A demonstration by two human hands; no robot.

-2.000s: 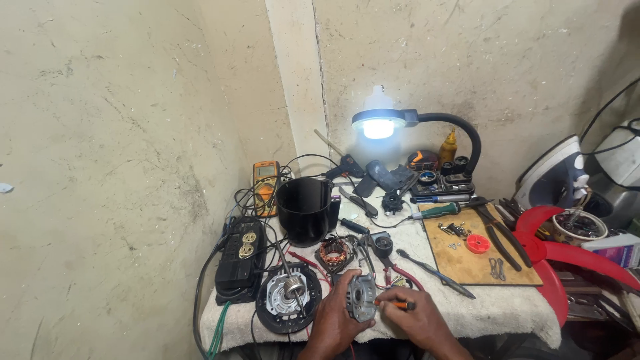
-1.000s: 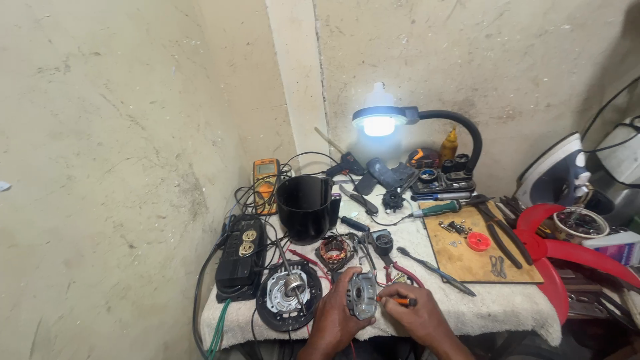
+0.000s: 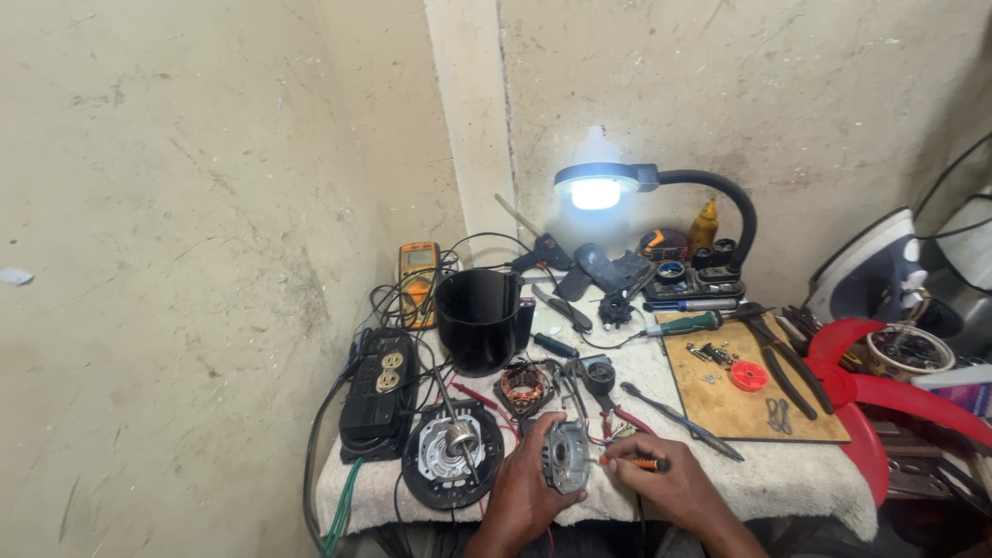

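My left hand (image 3: pixel 523 492) grips a grey metal motor end housing (image 3: pixel 570 459), tilted up with its round centre showing. My right hand (image 3: pixel 670 477) holds a small screwdriver with an orange and black handle (image 3: pixel 645 463), its tip side pointing at the housing's right edge; whether it touches cannot be told. Left of my hands, a rotor with its shaft (image 3: pixel 460 439) stands in a second metal housing on a round black plate (image 3: pixel 418 487). Just behind the held housing lies a stator with copper windings (image 3: pixel 523 387). Red-handled pliers (image 3: pixel 632 418) lie behind my right hand.
A black plastic container (image 3: pixel 477 325), an orange multimeter (image 3: pixel 418 283) and a power strip (image 3: pixel 380 395) stand at left. A lit gooseneck lamp (image 3: pixel 597 182) hangs over the back. At right are a wooden board (image 3: pixel 744 403) with screws and large pliers (image 3: pixel 787 364), and red fan blades (image 3: pixel 891 391).
The housing in my left hand has turned slightly. My right hand stays close beside it with the screwdriver.
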